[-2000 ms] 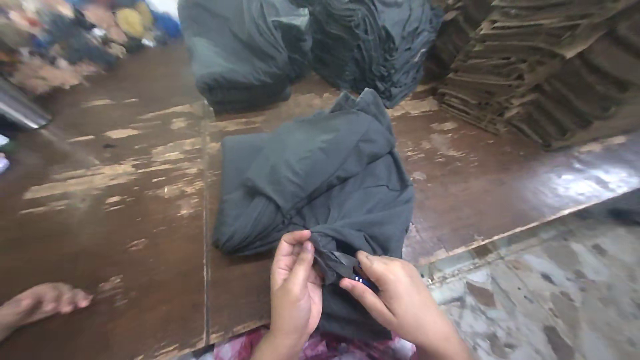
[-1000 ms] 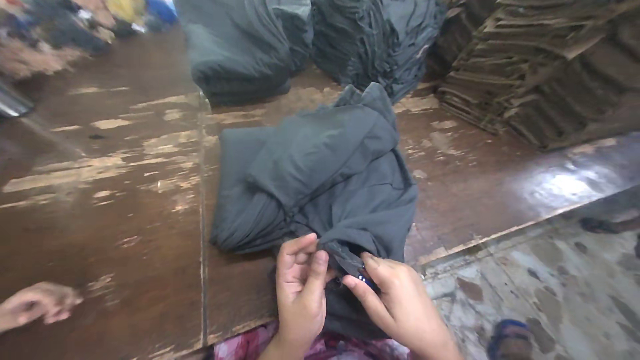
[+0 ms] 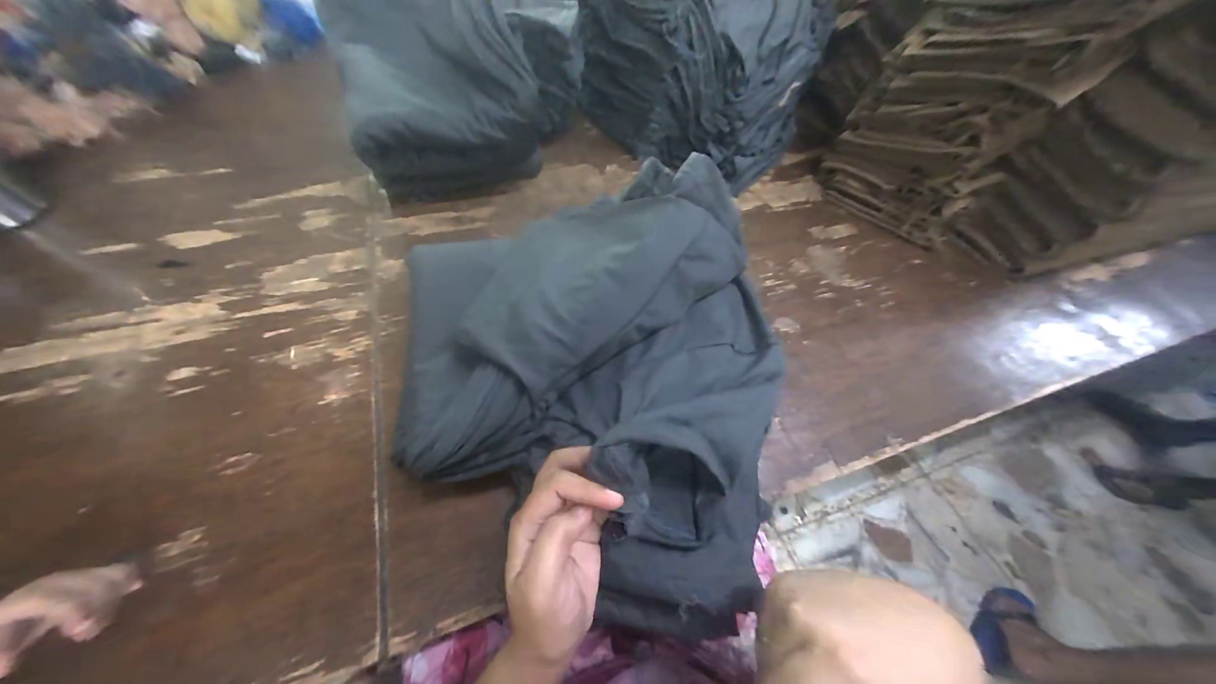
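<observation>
A dark grey cloth garment [image 3: 608,313], partly folded and bunched, lies on the worn wooden table and hangs over its near edge onto my lap. My left hand [image 3: 560,551] pinches its fabric between thumb and fingers, beside a round opening in the cloth. At the bottom right, close to the camera and blurred, is my right hand [image 3: 869,627]; its fingers are not clearly visible, and whether it holds anything cannot be told.
Stacks of dark grey cloth [image 3: 437,104] stand at the back, with brown folded cloth piles [image 3: 1026,142] at the right. Another person's hand [image 3: 71,608] rests at the left table edge. A person's foot in a blue sandal [image 3: 1002,617] shows on the floor.
My right hand has left the fabric and moved down and to the right, towards the camera. My left hand still pinches the garment, where the round opening now shows.
</observation>
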